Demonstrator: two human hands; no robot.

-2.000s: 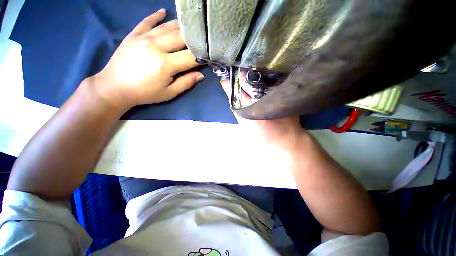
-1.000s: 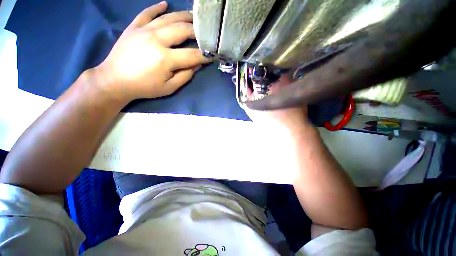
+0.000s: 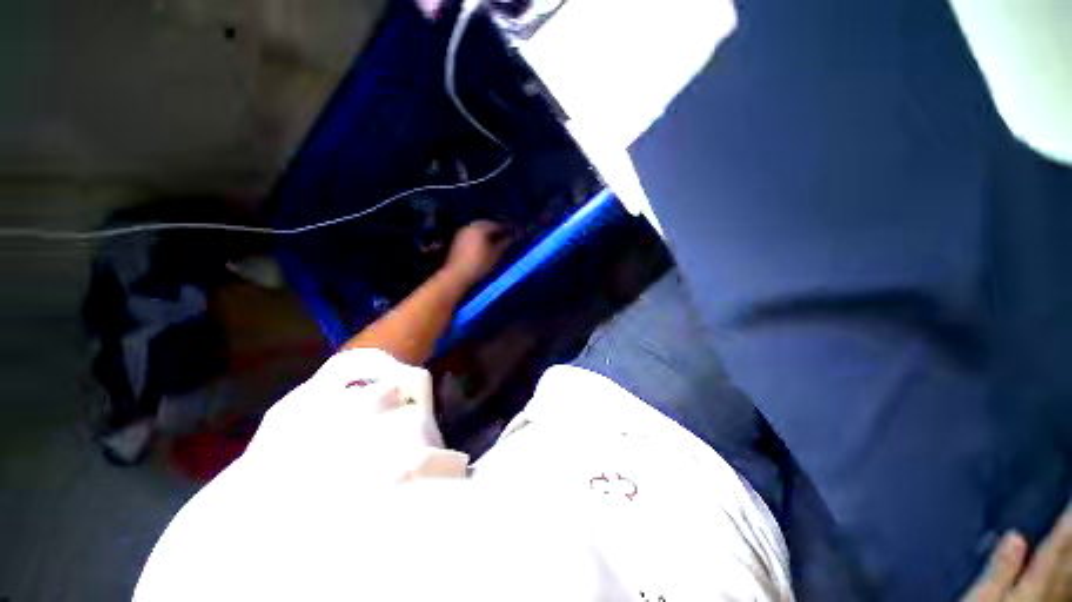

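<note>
The navy cloth panel (image 3: 823, 235) lies over the white table at the right and hangs over its front edge. My left hand (image 3: 476, 249) is small and blurred, down inside the blue plastic crate (image 3: 535, 265) at the left of my lap. Dark pieces lie around it in the crate; whether the fingers hold any is hidden in the dark. My right hand (image 3: 1029, 570) is cut off by the lower right corner. Its fingertips rest at the navy panel, and its grip cannot be seen.
A white cable (image 3: 341, 221) runs across above the crate. The white table's left end (image 3: 635, 82) juts out above the crate. A dark and grey bundle (image 3: 153, 318) lies on the floor at the far left, with something red beside it. My lap is below.
The view has swung left, and the sewing machine head is out of the picture. My left hand has left the navy panel and gone down into the blue crate.
</note>
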